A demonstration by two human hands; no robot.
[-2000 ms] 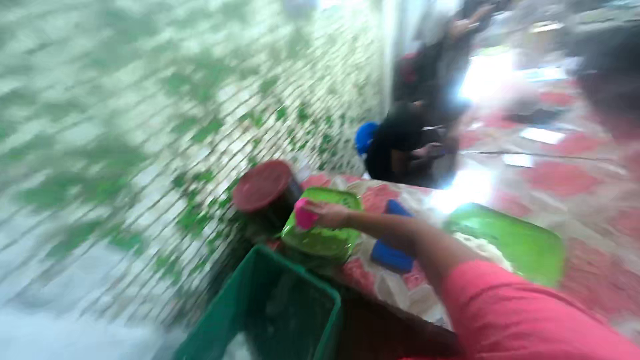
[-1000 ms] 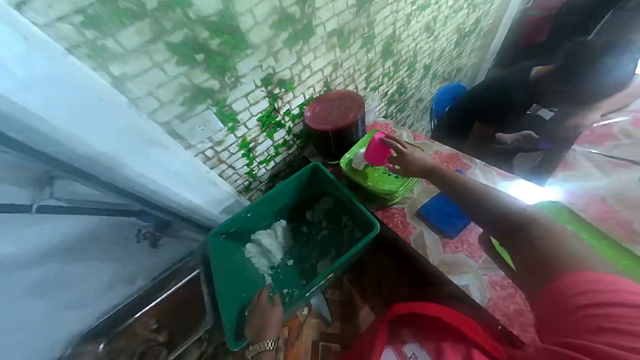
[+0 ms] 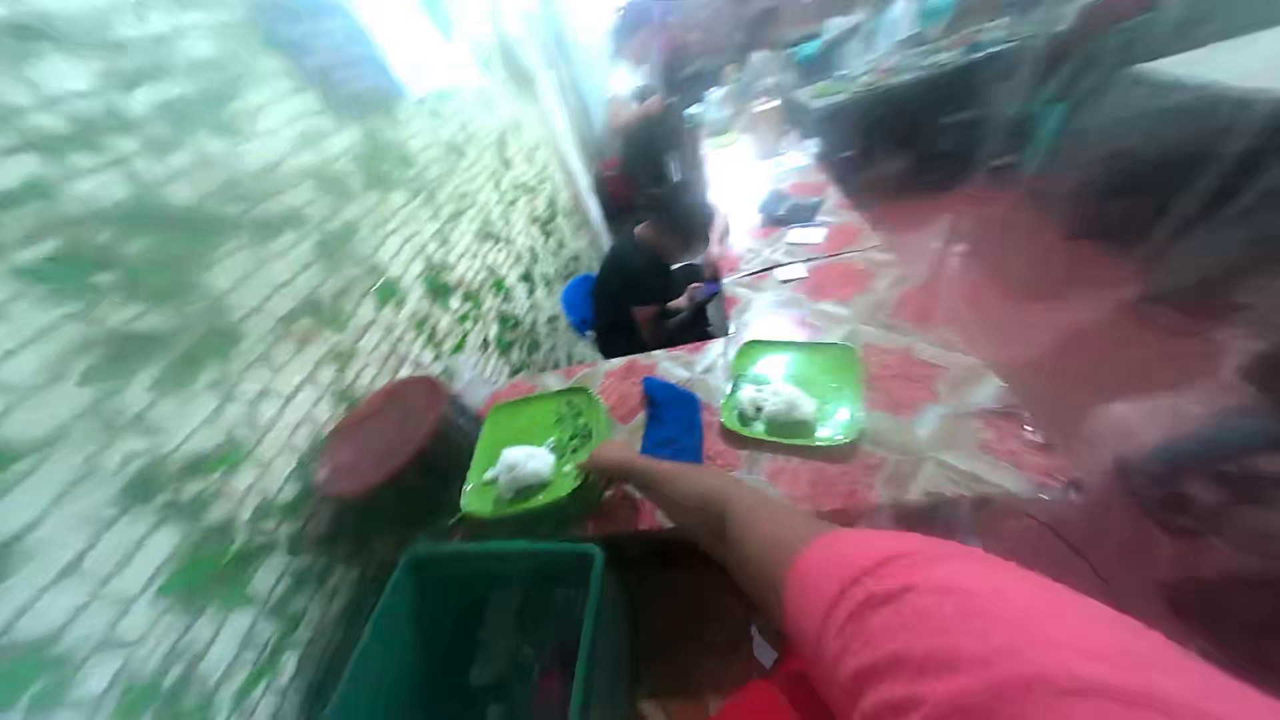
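Observation:
My right hand (image 3: 612, 462) is at the right edge of a green plate (image 3: 485, 485), its fingers touching or gripping the rim; blur hides how they close. A mound of white food (image 3: 522, 470), perhaps rice, lies on that plate, with darker bits on the plate behind it. To the right, a folded blue cloth (image 3: 672, 420) lies on the table, and beyond it a second green plate (image 3: 848, 395) bears more white food (image 3: 780, 405). A green plastic bin (image 3: 592, 640) stands below the near plate. My left hand is out of view.
A lidded dark container (image 3: 385, 440) stands left of the near plate, against the brick-patterned wall (image 3: 270, 330). Past the red-and-white patterned table cover (image 3: 900, 470), a person in black (image 3: 635, 285) sits by a blue chair (image 3: 579, 303), holding a small object.
The pink cup that my right hand held over the near plate is no longer in view. White food now sits there as a mound. My left hand has left the view, which has swung considerably.

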